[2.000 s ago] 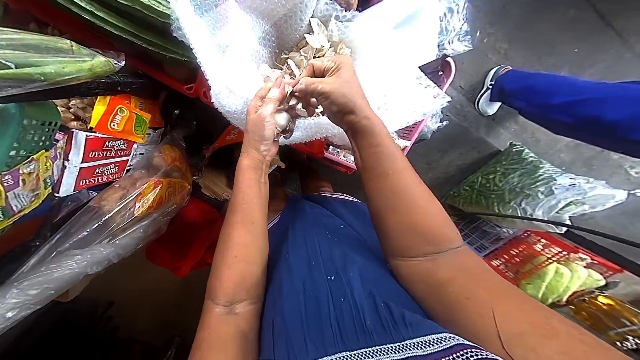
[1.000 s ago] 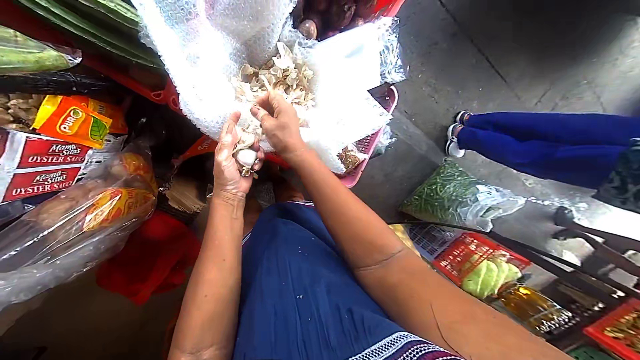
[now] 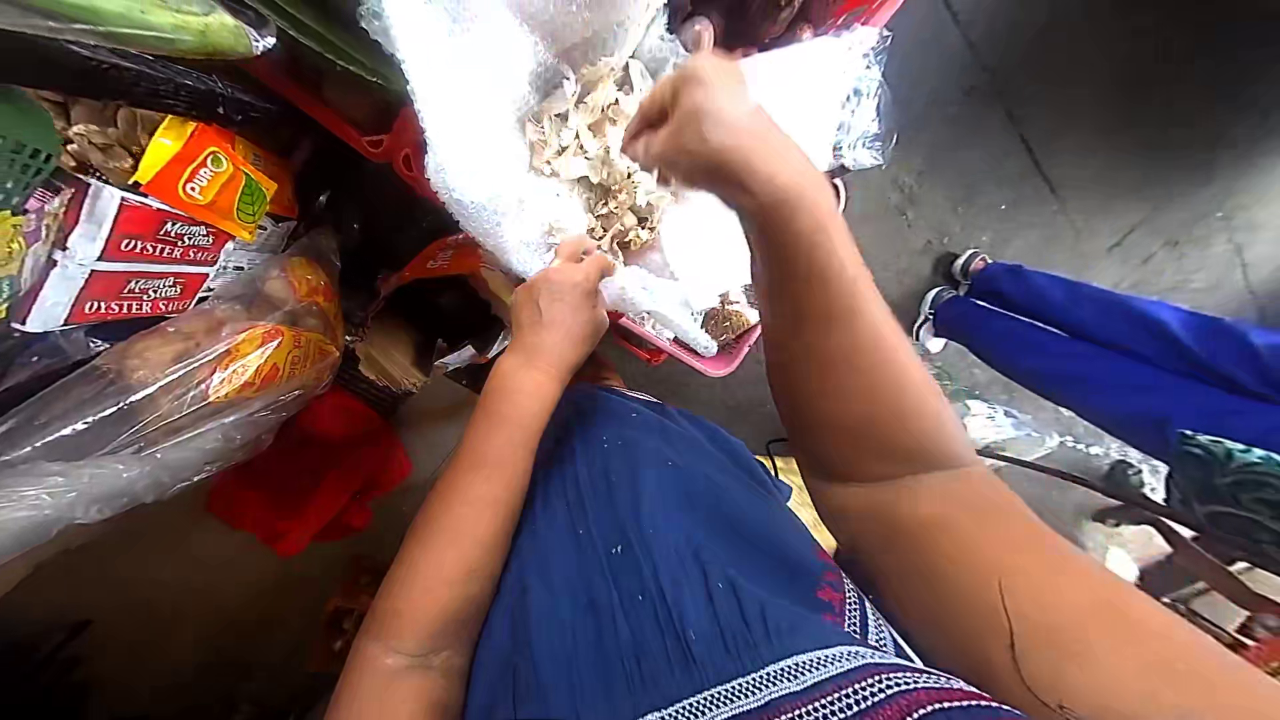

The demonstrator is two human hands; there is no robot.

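Dry garlic skins (image 3: 590, 140) lie heaped on a sheet of white bubble wrap (image 3: 480, 130) at the top centre. At the near edge of the wrap is my left hand (image 3: 563, 300), its fingers bent against the plastic; whether they grip it is unclear. My right hand (image 3: 695, 125) is raised over the right side of the skins, slightly blurred, its fingers curled; what it may hold is hidden. A pink plastic basket (image 3: 725, 362) shows its rim under the wrap.
Packets of oyster sauce (image 3: 150, 255), an orange packet (image 3: 205, 178) and a clear plastic bag (image 3: 190, 390) with brownish contents are on the left. A red cloth (image 3: 315, 470) hangs below them. A person's blue-trousered legs (image 3: 1090, 340) are at the right.
My hands have moved apart; the garlic bulb that was in my left hand a second ago no longer shows there. My right hand has moved up over the skins.
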